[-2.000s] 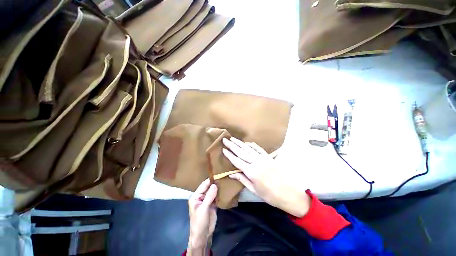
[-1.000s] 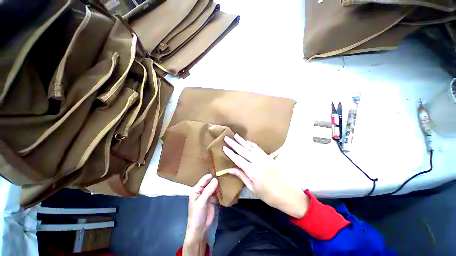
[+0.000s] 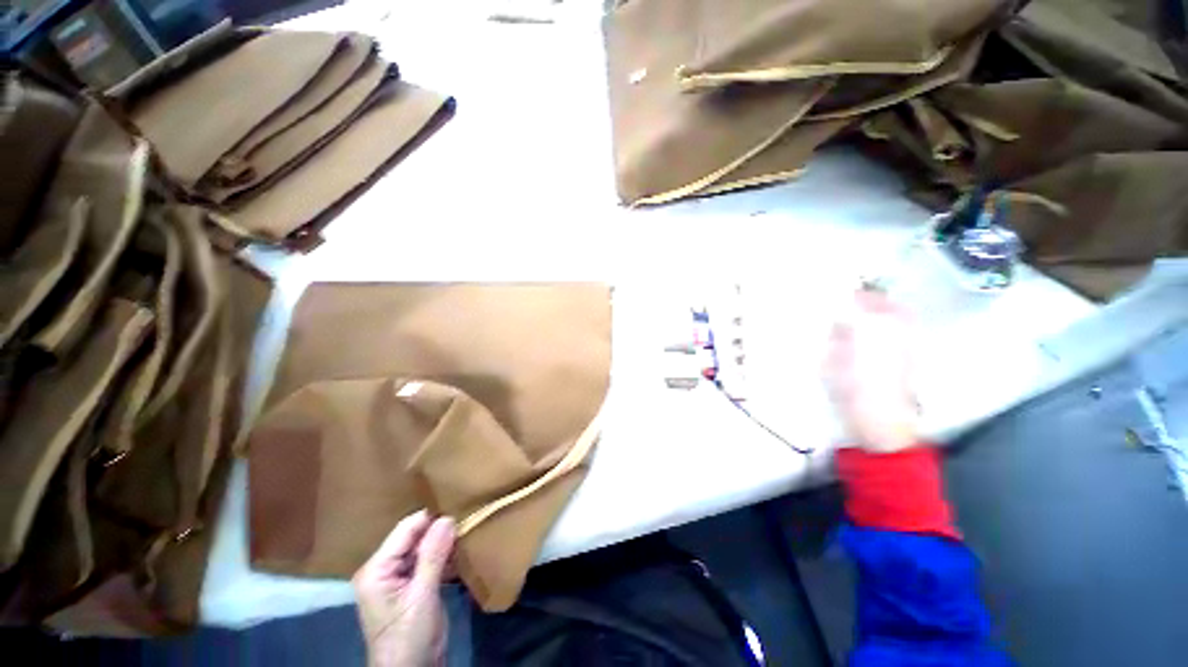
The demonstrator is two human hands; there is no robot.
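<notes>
The brown bag lies at the table's front edge, its nearer part folded up, with pale edge binding along one side. A dark reddish-brown leather patch is at its left. My left hand pinches the bag's near edge between thumb and fingers. My right hand is off the bag, blurred, over the right side of the table where the corded pen tool lay. Whether it holds anything is hidden by the blur. The red and black thread snips lie between the bag and my right hand.
Stacked bags heap at the left, folded brown pieces lie behind them, and more bags are at the back right. A clear cup with dark tool tops stands at the right. Oval pieces lie beside the snips.
My right hand has left the bag and moved right across the table. My left hand still pinches the bag. The view has turned right, so the cup shows fully.
</notes>
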